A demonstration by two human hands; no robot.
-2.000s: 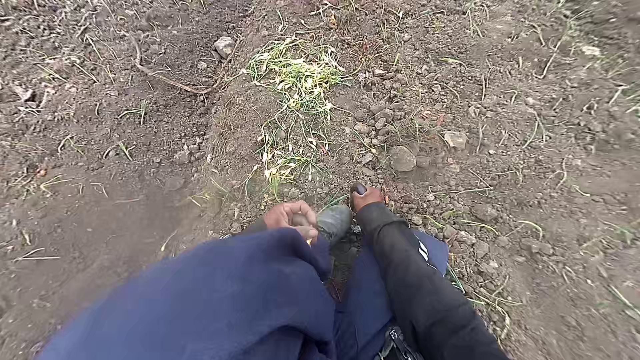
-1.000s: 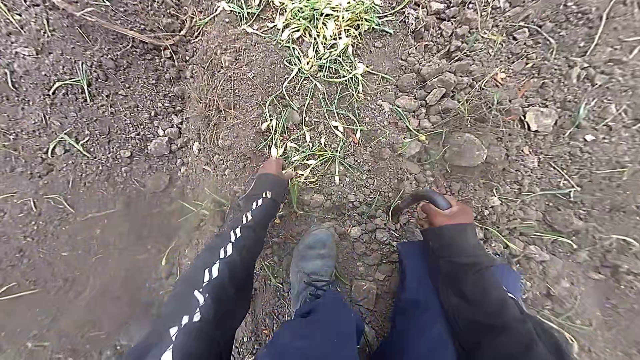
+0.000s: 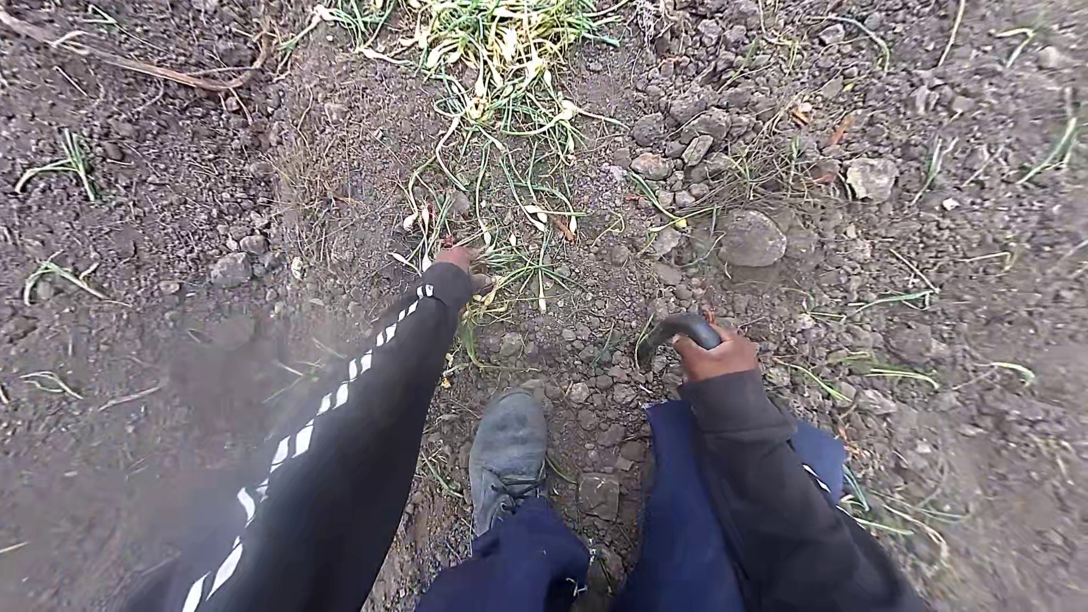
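Note:
My left hand (image 3: 463,262) reaches down to the soil among scattered onion seedlings (image 3: 535,217) with pale bulbs and thin green leaves. Its fingers are partly hidden by the sleeve and leaves, so whether it grips any is unclear. A denser heap of the seedlings (image 3: 501,42) lies farther forward. My right hand (image 3: 721,355) is closed around a dark, curved tool (image 3: 680,330), with its end down at the soil; its exact kind cannot be told.
A grey shoe (image 3: 508,455) stands on the soil between my arms. Stones lie at the right, among them a flat round stone (image 3: 752,239) and a paler stone (image 3: 871,178). A dry stem (image 3: 153,72) crosses the upper left. Single green seedlings (image 3: 68,166) stand at the left.
My left hand has gone from near my body, two seconds ago, out to the scattered seedlings. My right hand still has the dark tool. The view has shifted closer to the ground.

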